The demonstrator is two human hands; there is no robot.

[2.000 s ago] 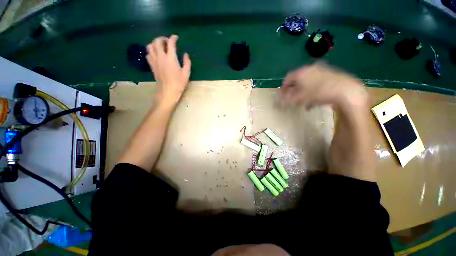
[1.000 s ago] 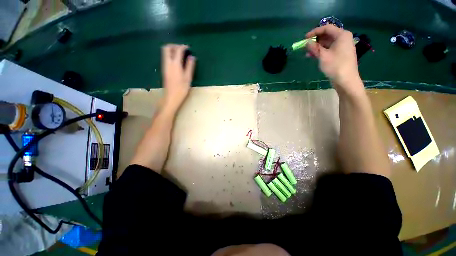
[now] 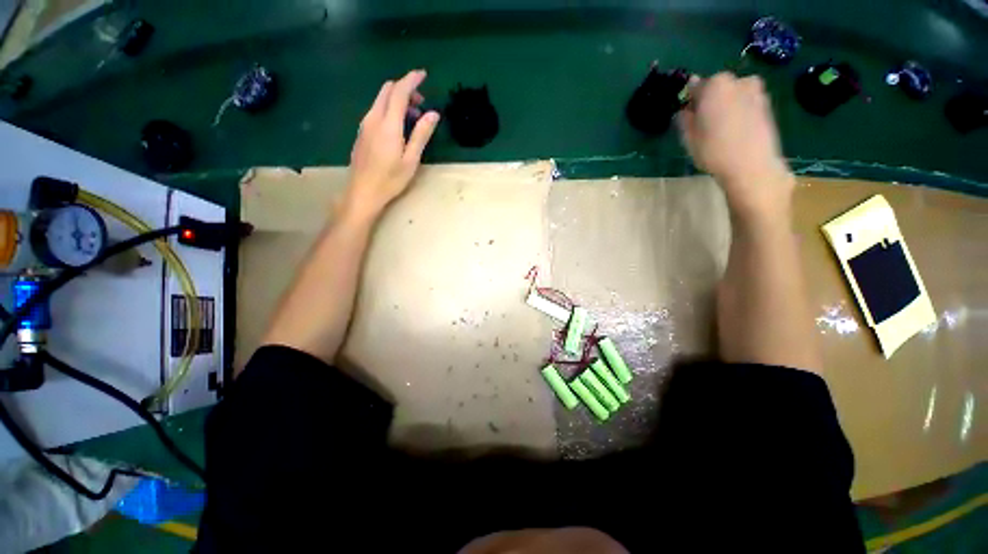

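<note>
My right hand (image 3: 731, 124) is blurred over the green conveyor. Its fingertips are at a light green cell end (image 3: 685, 94) at the right side of a black housing (image 3: 658, 100). My left hand (image 3: 388, 141) is over the belt, with thumb and fingers apart around something dark; its fingers partly hide it, so I cannot tell if it is held. Another black housing (image 3: 472, 116) stands just right of it. A loose pile of green battery cells (image 3: 590, 373) with red and dark wires lies on the cardboard mat (image 3: 455, 271).
Speckled wired pieces (image 3: 256, 91) and more black housings (image 3: 166, 144) are along the conveyor (image 3: 563, 65), left and right. A yellow-framed pad (image 3: 886, 276) lies at right. A white machine box (image 3: 119, 314) with a gauge (image 3: 72, 237) and hoses is at left.
The right hand has brought the green cell it held to a black housing. The left hand's thumb and fingers are wider apart. More parts show on the belt at left.
</note>
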